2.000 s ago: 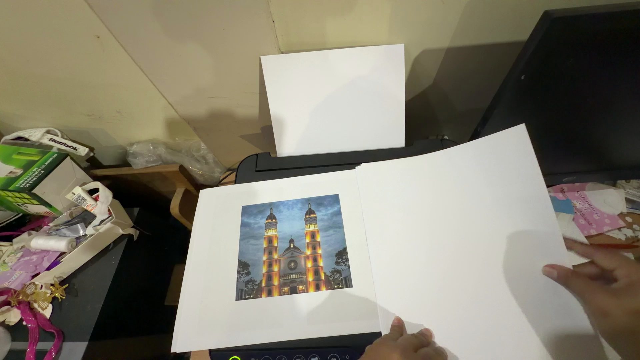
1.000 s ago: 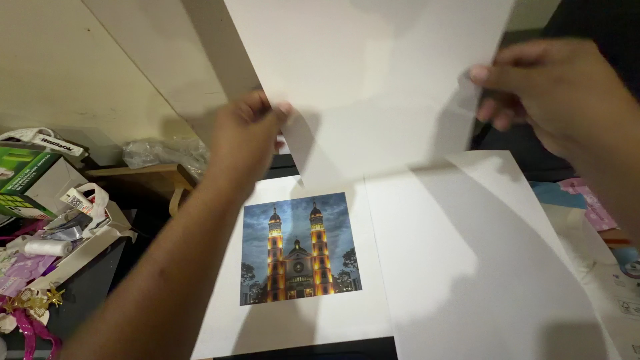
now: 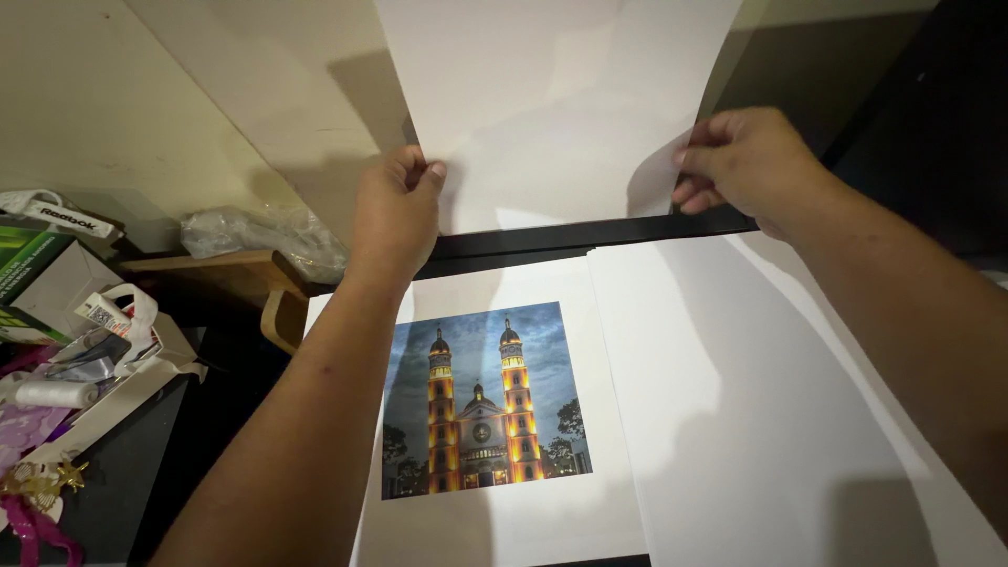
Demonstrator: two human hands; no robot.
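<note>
Upright at the top centre stands blank white paper [image 3: 551,102], its lower edge at the black printer's rear slot [image 3: 583,233]. My left hand [image 3: 402,209] pinches its left edge between thumb and fingers. At the right edge, my right hand [image 3: 732,169] has its thumb and fingertips on the paper. Below, a white sheet printed with a photo of a two-towered church [image 3: 484,402] lies over the printer. Beside it on the right are blank white sheets [image 3: 748,378], partly under my right forearm's shadow. Most of the printer is hidden under the paper.
A white tray [image 3: 118,409] holds a thread spool [image 3: 55,394] and ribbons at the left, near a green box [image 3: 35,276]. Crumpled clear plastic [image 3: 260,236] lies behind a wooden piece [image 3: 228,272]. A dark screen-like panel [image 3: 929,134] stands at the right.
Both hands have moved from the blank sheets at the lower right to the upright paper at the rear. Since one second ago, that paper has come down to the printer's rear slot.
</note>
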